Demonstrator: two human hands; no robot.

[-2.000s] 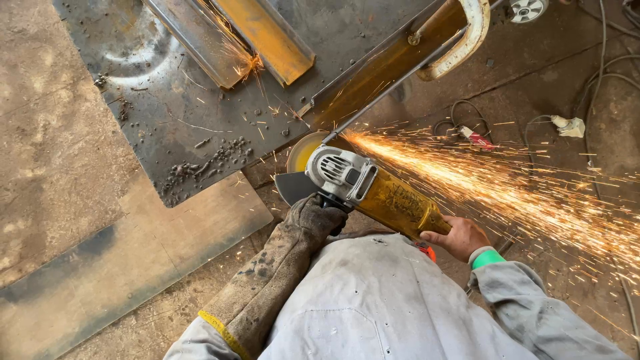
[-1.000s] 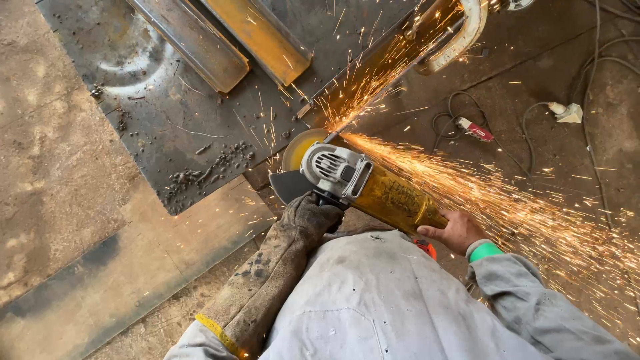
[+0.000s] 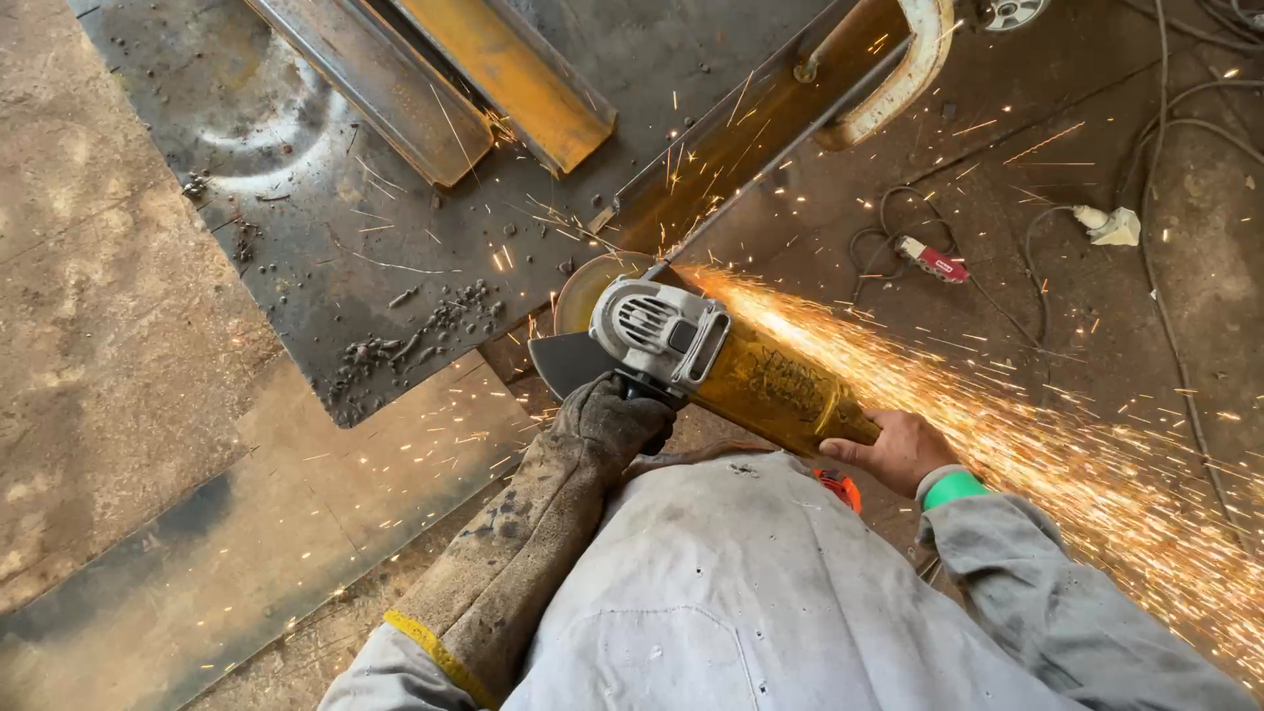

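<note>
My left hand (image 3: 614, 420), in a stained leather glove, grips the black side handle of an angle grinder (image 3: 780, 380) with a worn yellow body and grey gear head. My right hand (image 3: 901, 452), bare with a green cuff at the wrist, holds the rear end of the body. The grinder's disc (image 3: 592, 286) meets the near end of a rusty steel angle bar (image 3: 731, 148), and a dense stream of sparks flies off to the lower right. A dark disc guard sits at the head's left. The exact contact point is partly hidden by the head.
A steel table plate (image 3: 474, 227) carries grit and two steel channels (image 3: 513, 79). A C-clamp (image 3: 889, 94) is at the angle bar. Cables with a red connector (image 3: 933, 260) and a white plug (image 3: 1108, 225) lie on the floor at right. A flat metal sheet (image 3: 267, 513) lies at lower left.
Sparks that sprayed up along the angle bar a second ago are fewer now, while the stream to the lower right continues. Both hands keep their hold on the grinder.
</note>
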